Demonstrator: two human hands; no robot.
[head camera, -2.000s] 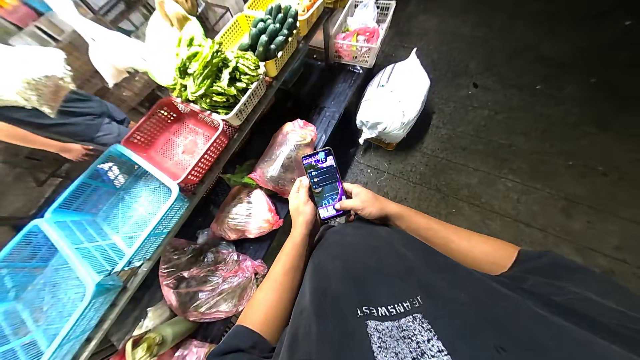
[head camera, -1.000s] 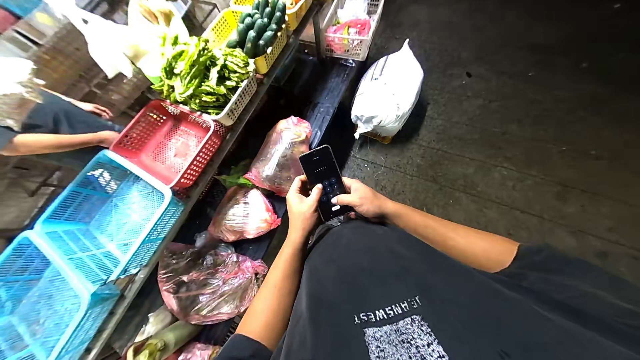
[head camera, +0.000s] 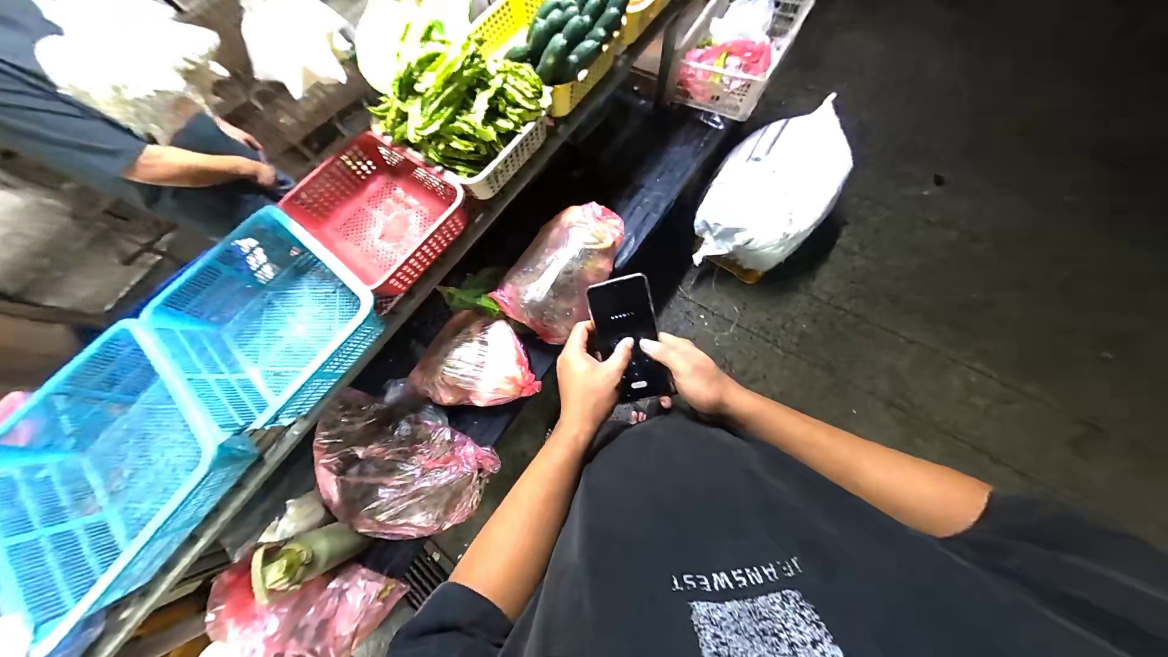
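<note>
A black smartphone with a mostly dark screen is held upright in front of my dark shirt. My left hand grips its left edge, the thumb over the lower screen. My right hand supports the lower right side, its thumb also at the screen. Just beyond the phone lies a filled pinkish plastic bag, and a smaller filled bag rests to the left of my left hand. The fingers behind the phone are mostly hidden.
Left, a stall shelf holds blue plastic baskets, a red basket, green leafy vegetables and dark green cucumber-like vegetables. A person stands behind it. A white sack and a white crate sit beyond, on the right.
The phone's screen has gone from a colourful display to a dark one. Both hands stay on the phone. The person behind the stall has moved an arm.
</note>
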